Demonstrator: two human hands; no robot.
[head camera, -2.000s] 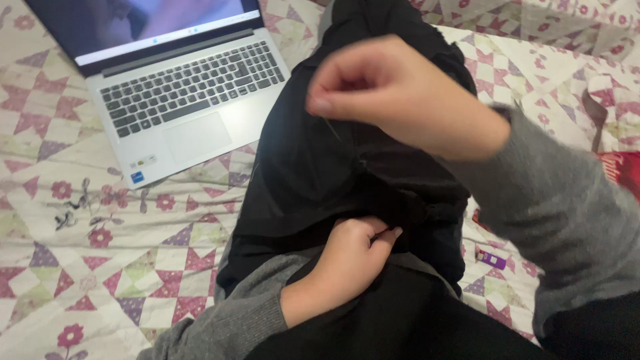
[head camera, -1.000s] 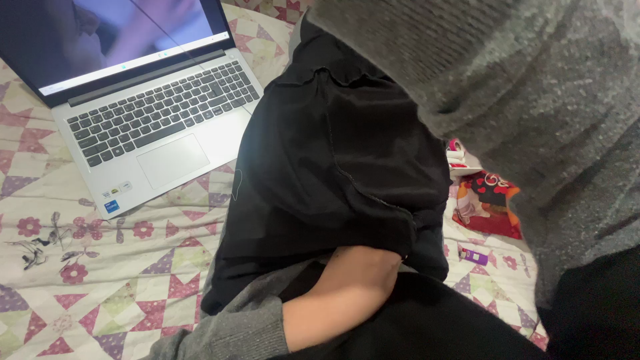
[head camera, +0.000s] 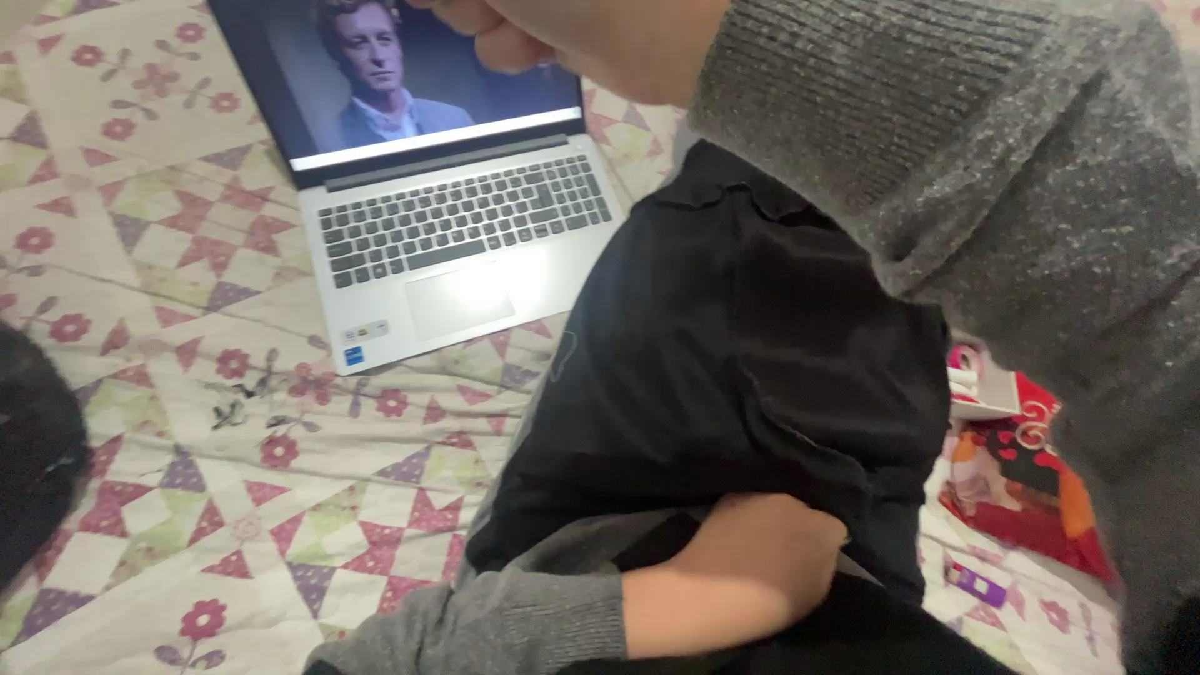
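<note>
Black fabric (head camera: 750, 356), a garment with a seam, lies over my lap. My left hand (head camera: 759, 562) grips the near edge of this cloth, its fingers curled and partly hidden in the folds. My right hand (head camera: 562, 42) is raised at the top of the view, in front of the laptop's screen, with its fingertips cut off by the frame edge. Whether it pinches anything does not show. A thin light thread (head camera: 560, 361) loops at the left side of the black cloth.
An open silver laptop (head camera: 375, 328) stands on a patterned bedspread (head camera: 234, 534). Dark thread scraps (head camera: 230, 412) lie left of it. At the right are a small white box (head camera: 994, 398), a red printed packet (head camera: 1022, 506) and a small purple item (head camera: 977, 583). A dark rounded object (head camera: 33, 459) is at the left edge.
My right hand, above the cloth two seconds ago and out of view one second ago, now shows at the top. My left hand stays at the near edge of the cloth. The view has shifted left.
</note>
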